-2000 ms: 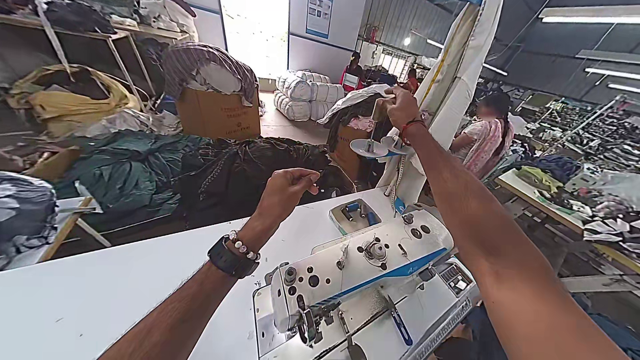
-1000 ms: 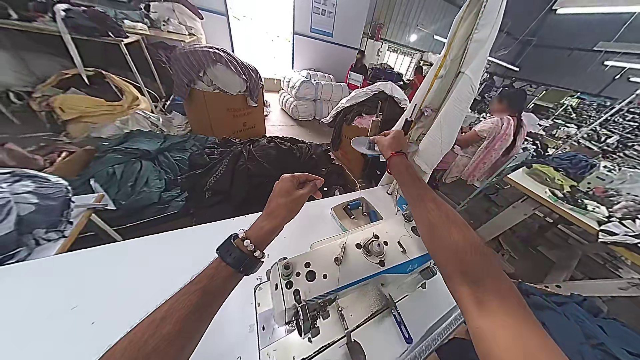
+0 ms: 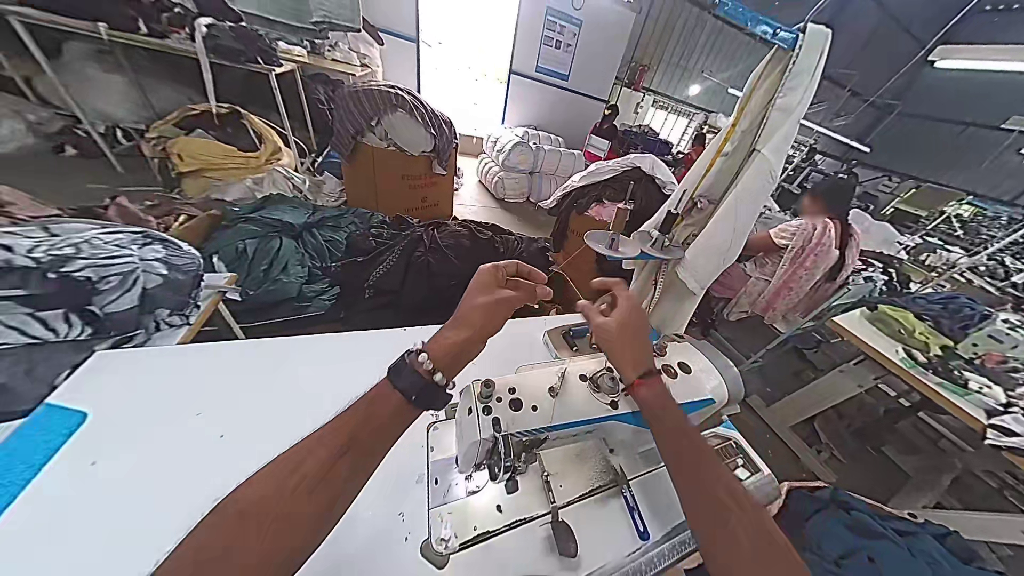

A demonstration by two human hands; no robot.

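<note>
Above the white sewing machine (image 3: 576, 392), my left hand (image 3: 500, 300) has its thumb and fingertips pinched on a thin light thread (image 3: 570, 282). My right hand (image 3: 620, 324), a little to the right, pinches the same thread. From the hands a strand runs up toward the thread stand's round discs (image 3: 614, 244). A small tray (image 3: 570, 340) with dark and blue bobbins or spools lies behind the machine, partly hidden by my right hand. Blue-handled thread snips (image 3: 632, 504) and a dark metal tool (image 3: 560, 532) lie on the machine bed.
Heaps of dark cloth (image 3: 432, 264) lie beyond the white table (image 3: 240, 448). Behind them stand a cardboard box (image 3: 400, 180) and white bales (image 3: 528, 164). A white fabric-wrapped post (image 3: 736, 168) rises at the right. A person in a pink scarf (image 3: 816, 264) sits beyond it.
My right hand has come down from the thread stand to beside my left hand. A thread now shows between the two hands.
</note>
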